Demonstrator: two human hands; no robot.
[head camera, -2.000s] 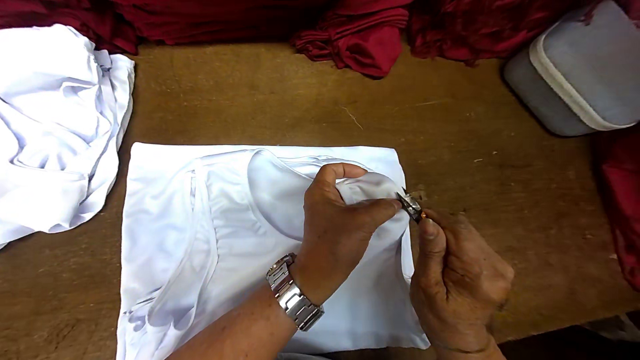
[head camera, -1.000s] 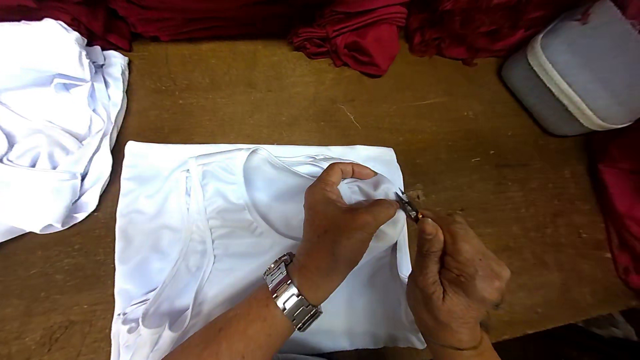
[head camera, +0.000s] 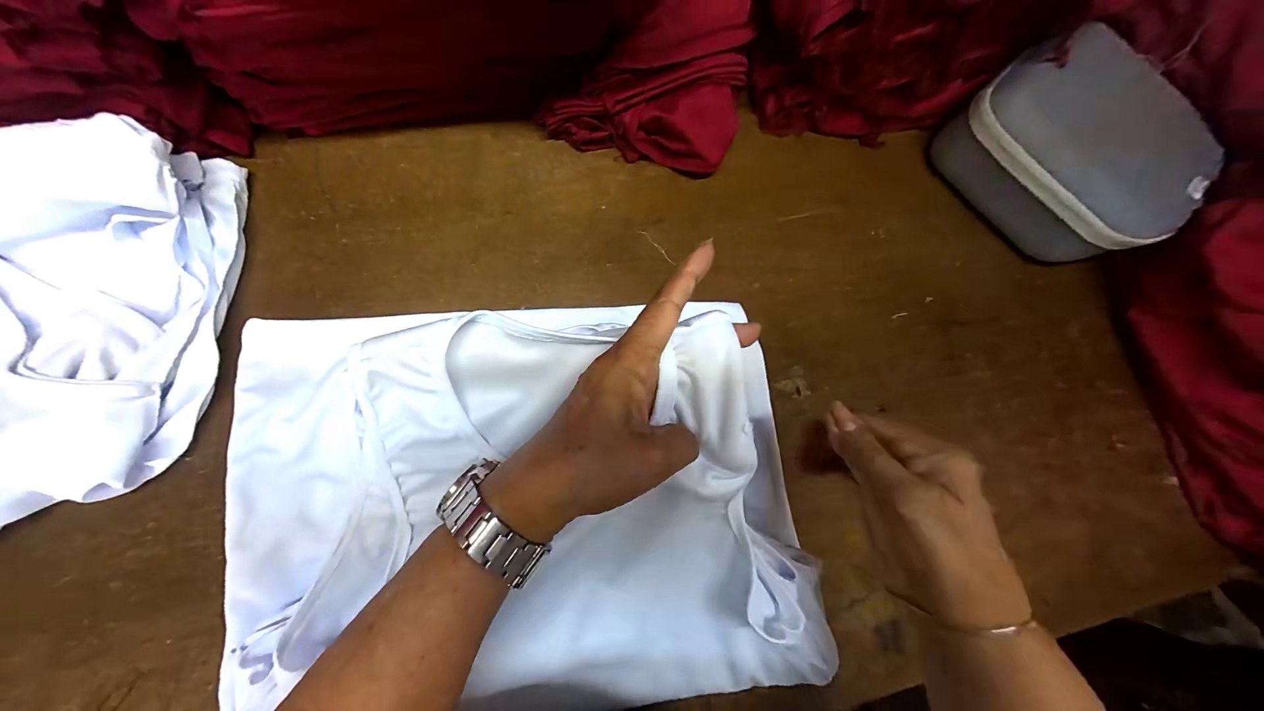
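Observation:
A folded white garment (head camera: 612, 592) lies flat in front of me, its neckline and straps uppermost. My left hand (head camera: 632, 415), with a metal-band wristwatch (head camera: 494, 523) on its wrist, rests at the garment's upper right strap. Its index finger points up and away, and another fingertip shows past the far side of the strap, so some fingers are under the cloth. My right hand (head camera: 918, 484) is over the wooden table to the right of the garment, its fingers bent together and blurred. Whether it holds anything is hidden.
More white cloth (head camera: 109, 326) lies in a loose heap at the left. Dark red fabric (head camera: 395, 59) is piled along the back and down the right side. A grey lidded container (head camera: 1086, 148) stands at the back right on the wooden table (head camera: 474, 227).
The small thread snips seen earlier in my right hand no longer show. My right hand has moved right, off the strap. My left hand has loosened its pinch and stretched out its index finger.

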